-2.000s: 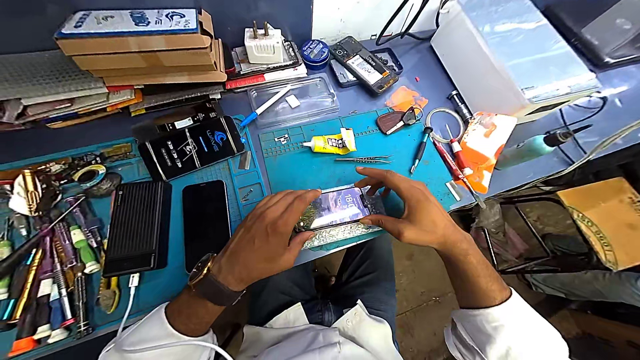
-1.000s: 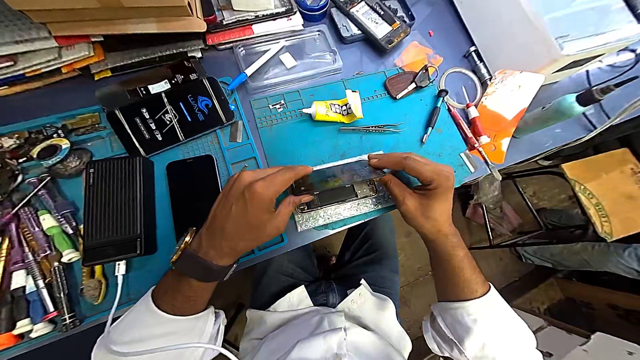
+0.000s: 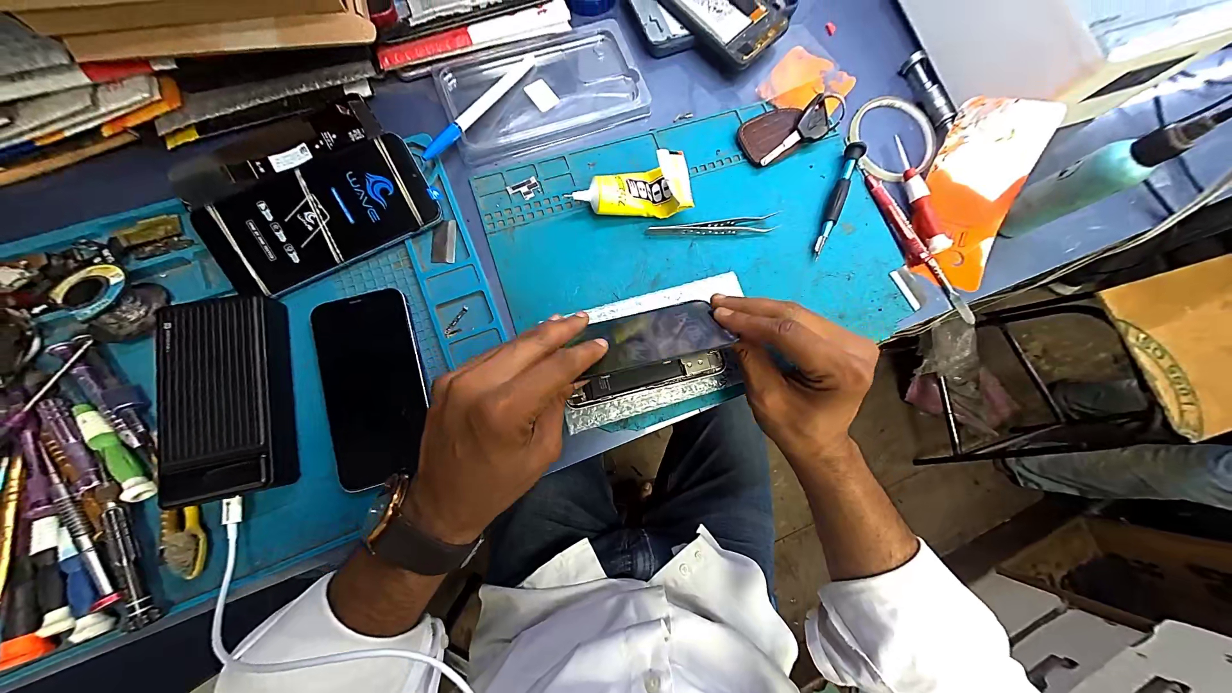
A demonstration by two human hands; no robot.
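Observation:
My left hand and my right hand grip the two ends of a dark phone screen, which is tilted up from an opened phone body. The phone's inner parts show along its near side. Beneath the phone lies a sheet of silvery bubble wrap at the front edge of the blue work mat. Beyond the phone are metal tweezers and a yellow glue tube. My fingertips hide the corners of the screen.
Left of my hands lie a black phone, a ridged black power bank with a white cable, and several screwdrivers. A clear plastic tray, keys, a pen-like tool and red-handled tools lie further back.
Two seconds ago the phone was closed, with its screen lit. Now the screen is dark and raised from the body. The view has moved closer to the mat.

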